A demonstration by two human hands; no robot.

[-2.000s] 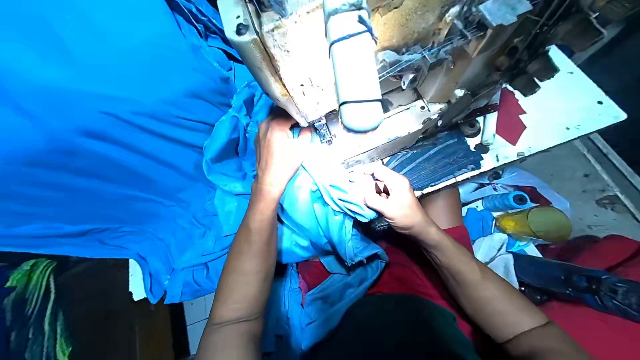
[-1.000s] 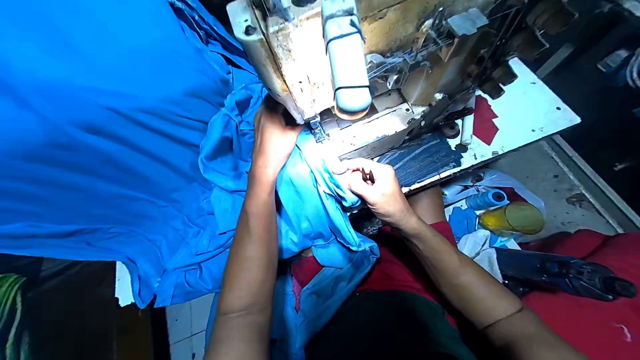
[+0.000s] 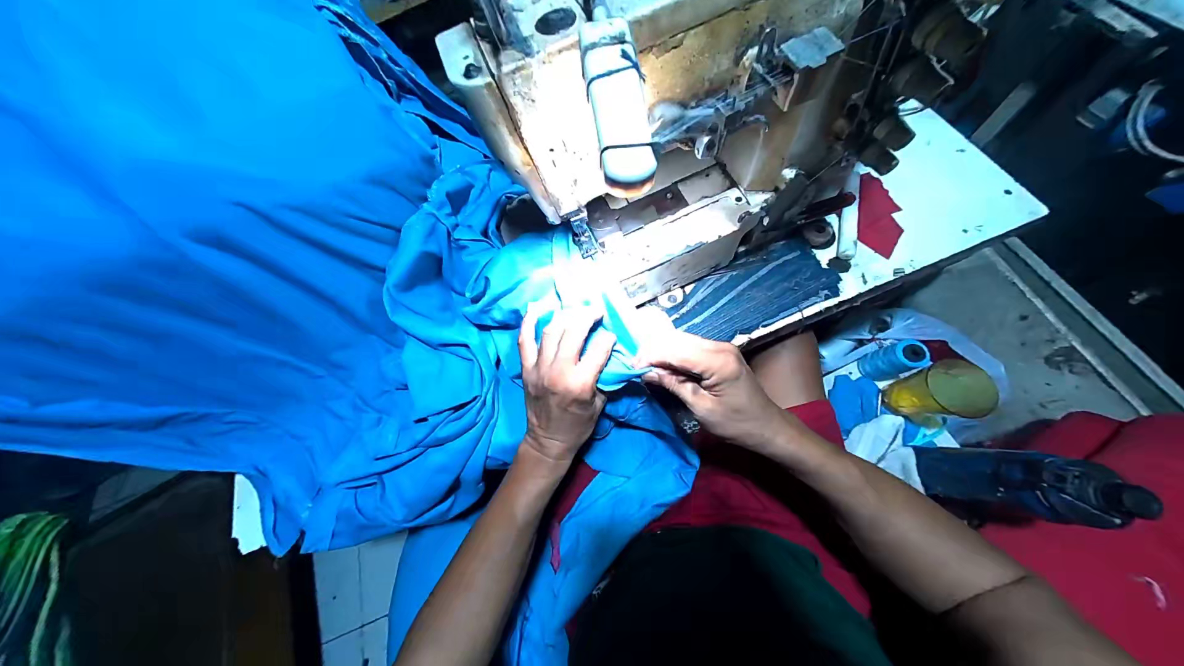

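Blue fabric (image 3: 213, 277) covers the left of the view and runs in folds to the presser foot (image 3: 583, 236) of a worn sewing machine (image 3: 546, 120). Just below the foot, my left hand (image 3: 561, 379) rests on the fabric with bent fingers, pinching it. My right hand (image 3: 717, 379) grips the fabric's edge between thumb and fingers, to the right of my left hand. Strong light from the tube lamp (image 3: 618, 106) washes out the cloth near the needle. More of the blue fabric hangs over my lap.
On the white tabletop (image 3: 971, 185) lie a red cloth scrap (image 3: 877, 215) and a white rod. Beyond its edge, lower right, are a blue thread cone (image 3: 894, 359), a yellow translucent container (image 3: 943, 388), a dark object (image 3: 1036, 486) and red fabric (image 3: 1091, 555).
My left hand has come back from beside the presser foot to the fabric below it, near my right hand. My right hand still holds the fabric.
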